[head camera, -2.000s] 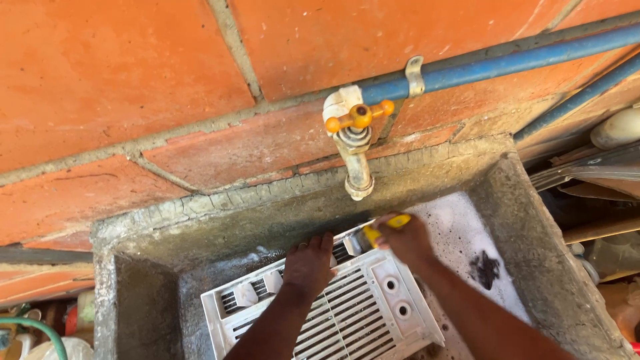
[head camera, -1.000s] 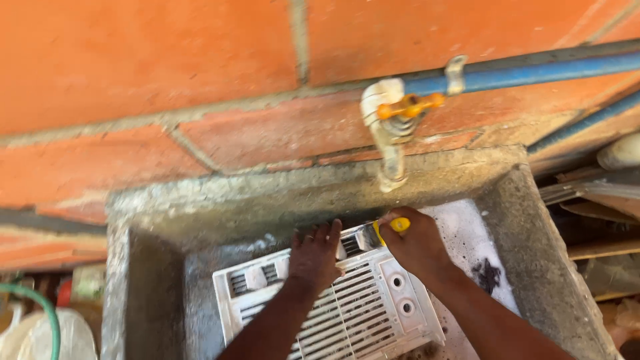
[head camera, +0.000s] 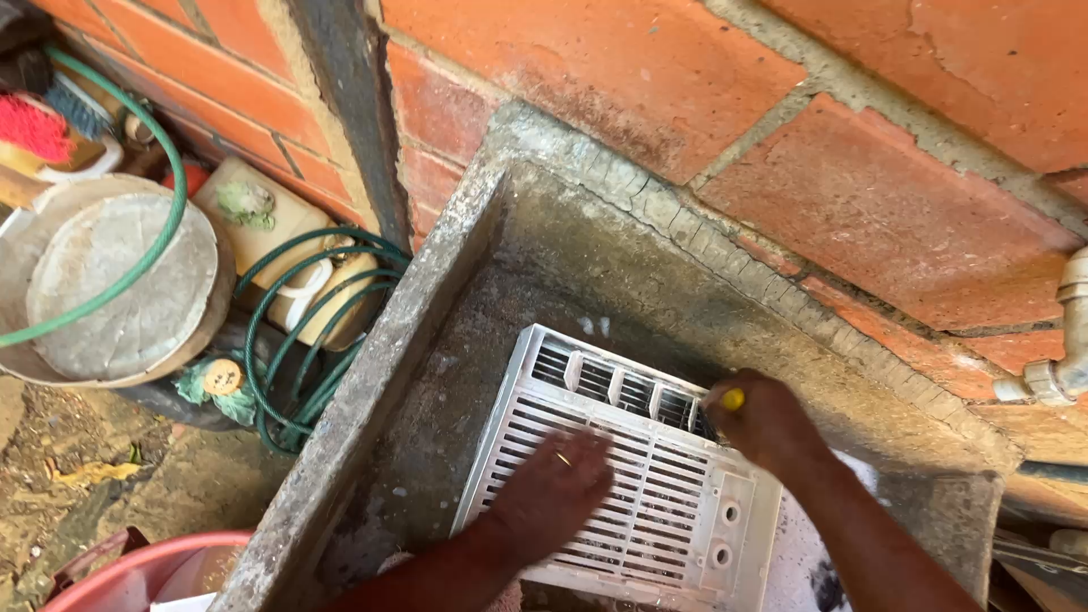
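A white plastic louvred appliance cover with slots and two round holes lies tilted in a concrete sink. My right hand is closed on a brush with a yellow handle, at the right end of the vent row along the cover's upper edge; its bristles are mostly hidden. Over the slotted middle of the cover is my left hand, blurred, wearing a ring, with nothing seen in it. Whether it touches the slots cannot be told.
White suds lie in the sink's right part. Left of the sink are a coiled green hose, a round tub, a yellowish jerrycan and a pink basin. A brick wall stands behind; a pipe outlet juts at right.
The view has swung to the left. My left hand has moved off the cover's vented upper edge down over its slotted middle. My right hand still holds the yellow-handled brush at that edge.
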